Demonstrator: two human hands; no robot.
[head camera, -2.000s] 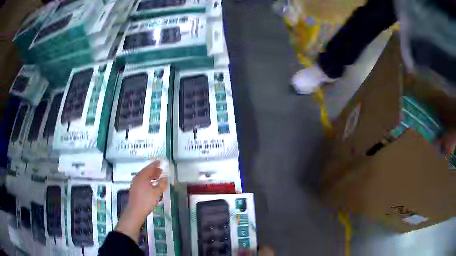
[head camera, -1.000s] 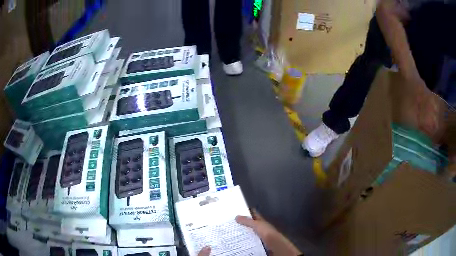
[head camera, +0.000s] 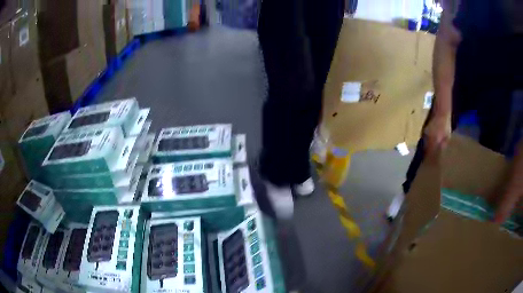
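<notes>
Retail boxes (head camera: 172, 252) with dark power strips pictured on white fronts and teal sides are stacked at the left and lower left. Two boxes lie crosswise, one behind the other, behind the front row. At the front right of the stack, one box (head camera: 244, 257) is tilted against the row and cut off by the lower edge. An open shipping carton (head camera: 470, 252) at the lower right has teal box edges inside. Neither of my hands shows in the picture, so what they hold cannot be told.
One person's dark-trousered legs (head camera: 295, 97) stand behind the stack. Another person's hand (head camera: 437, 133) is at the carton flap. A large carton (head camera: 378, 74) stands behind. A yellow tape roll (head camera: 337, 165) lies by the floor line (head camera: 350, 223). Tall cartons (head camera: 74, 51) stand at the left.
My view has lifted, so the stack sits lower. My hands and the white box back between them have left view. The front right box is now tilted. The standing person has come closer.
</notes>
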